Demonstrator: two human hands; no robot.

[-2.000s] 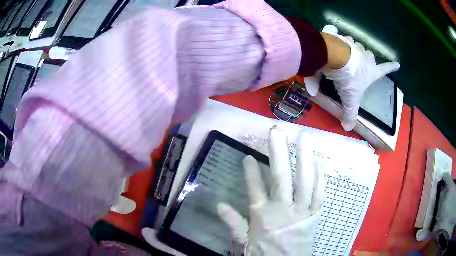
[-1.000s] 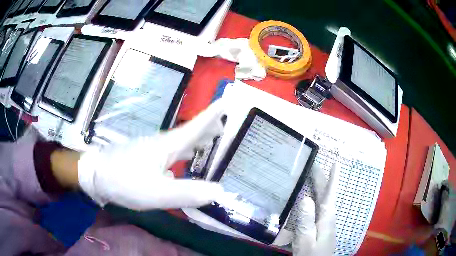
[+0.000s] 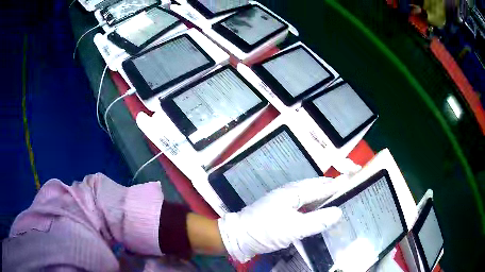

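Observation:
An e-reader (image 3: 367, 218) with a lit text screen and black frame lies at the lower right, on white paper (image 3: 390, 161). Glare covers part of its lower screen. My left hand (image 3: 279, 215), in a white glove, reaches in from the lower left. Its thumb lies over the left side of this e-reader, with the fingers extended apart from the thumb. It does not visibly grip anything. The hand partly covers another e-reader (image 3: 271, 164) in a white tray behind it. My right hand is out of the picture.
Two rows of e-readers (image 3: 215, 103) in white trays run toward the upper left. White cables (image 3: 106, 109) hang at the left edge. Another e-reader (image 3: 428, 234) stands at the far right. A blue floor (image 3: 58, 101) is at left, a dark green surface (image 3: 393, 58) at right.
The view has turned left, showing more of the tray rows. My left hand now has its thumb over the e-reader's left side. My right hand, the tape ring and the counter have left the picture.

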